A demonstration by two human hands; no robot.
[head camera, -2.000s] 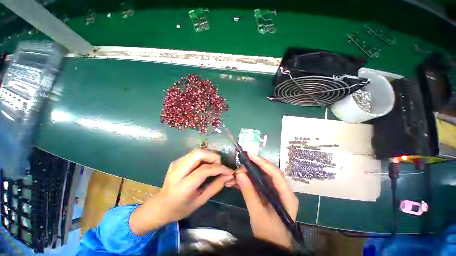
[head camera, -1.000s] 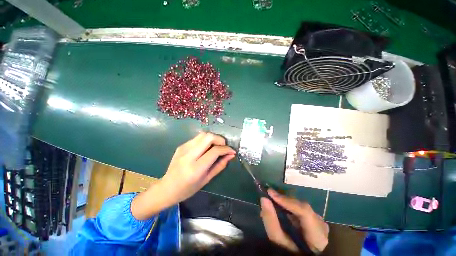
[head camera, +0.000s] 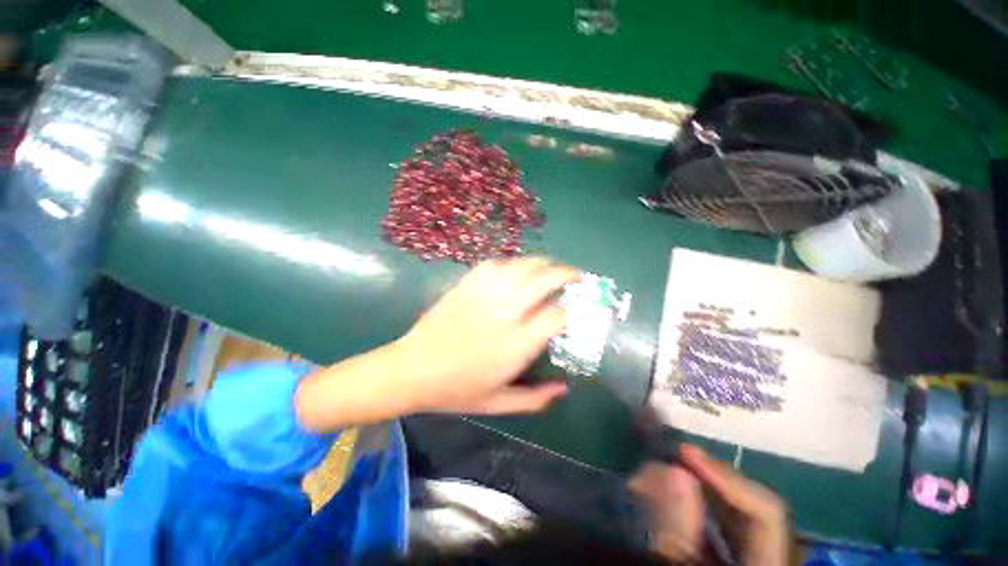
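Observation:
A small green and white circuit board lies on the dark-green bench. My left hand is spread with its fingers at the board's left edge; whether anything is between the fingers cannot be told. My right hand is blurred at the lower right and holds the black soldering iron, its tip blurred just below and right of the board. A heap of small dark-red components lies beyond my left hand.
A cardboard sheet with rows of grey-purple strips lies right of the board. Behind it stand a black fan and white tub. Clear trays are far left, a pink tag lower right, and a conveyor beyond the rail.
My left hand has moved right to the board and its fingers have spread. My right hand and the iron have drawn back down and to the right, away from the left fingertips.

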